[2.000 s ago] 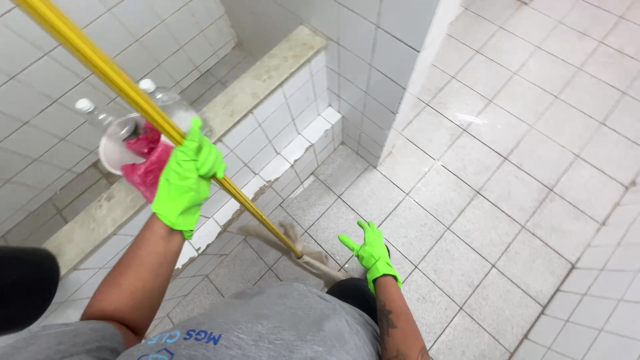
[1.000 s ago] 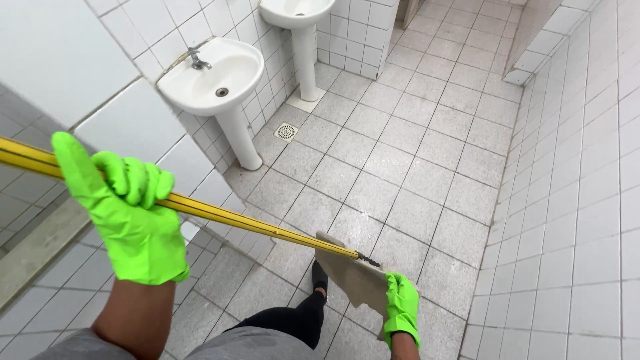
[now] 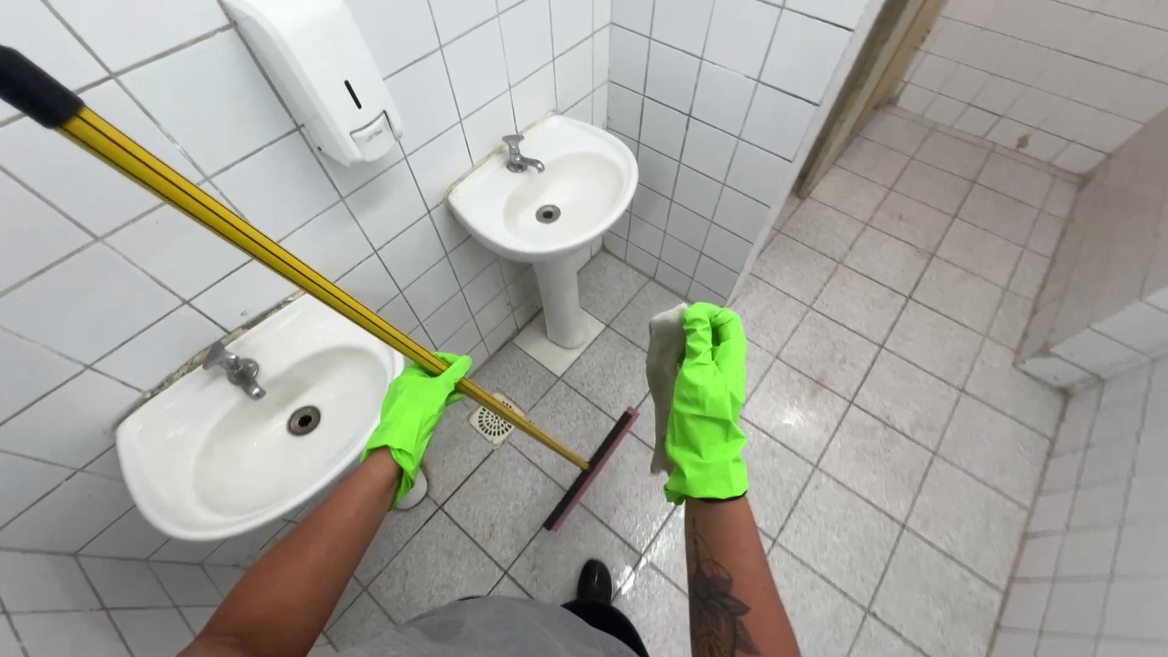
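Note:
My left hand [image 3: 415, 415], in a green rubber glove, grips the yellow pole of a floor squeegee [image 3: 246, 239]. The pole slants down to the squeegee's dark and reddish head [image 3: 591, 470], which rests on the tiled floor. My right hand [image 3: 707, 406], gloved the same way, holds a beige-grey cloth [image 3: 664, 383] that hangs down beside the fingers. The cloth and the squeegee head are apart.
A near washbasin [image 3: 260, 420] and a farther pedestal washbasin [image 3: 557, 196] stand along the left wall, with a white dispenser [image 3: 319, 87] above. A floor drain grate [image 3: 494, 419] lies between them. A doorway frame [image 3: 862, 91] and a low tiled wall [image 3: 1109, 274] stand beyond.
The cloth, on the squeegee head a second ago, is now off it in my right hand. The bare squeegee head stands on the floor. The view has turned toward the washbasins.

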